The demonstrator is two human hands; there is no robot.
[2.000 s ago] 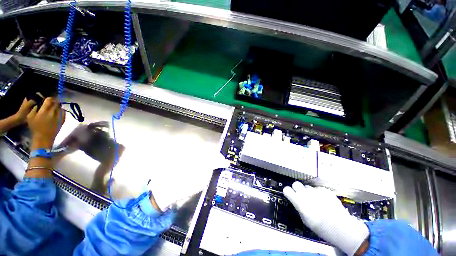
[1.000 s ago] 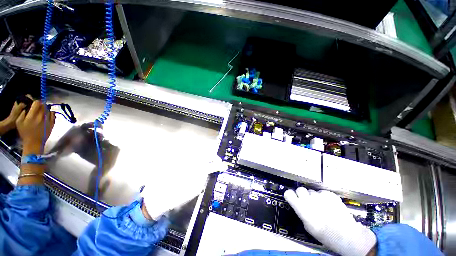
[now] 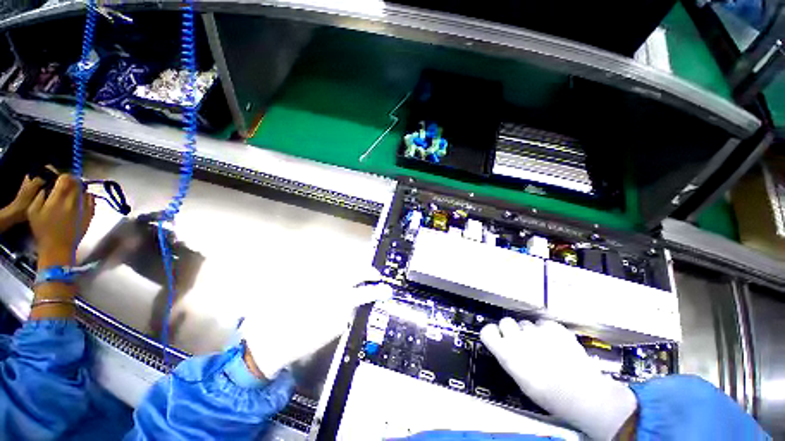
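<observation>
A black carrier fixture (image 3: 385,250) holds a circuit board (image 3: 615,263) crowded with small parts. Two long silver-white bars (image 3: 478,270) lie end to end across it, and a wide white surface shows at its near side. My left hand (image 3: 310,323), white-gloved and washed out by glare, reaches to the fixture's left edge; its fingertips are unclear. My right hand (image 3: 551,366), white-gloved, rests palm down with fingers bent over the dark middle of the board, just below the bars. Whether it touches a part is hidden under the fingers.
Another person's bare hands (image 3: 62,211) are at the far left over the shiny conveyor plate (image 3: 258,232). Coiled blue cords (image 3: 188,112) hang there. The green shelf (image 3: 310,129) holds a black tray with a blue-yellow cluster (image 3: 426,142) and metal strips (image 3: 542,159). A cardboard box (image 3: 762,211) stands right.
The view has shifted slightly. My right hand stays over the board's middle with its fingers a little more bent. My left hand stays at the fixture's left edge.
</observation>
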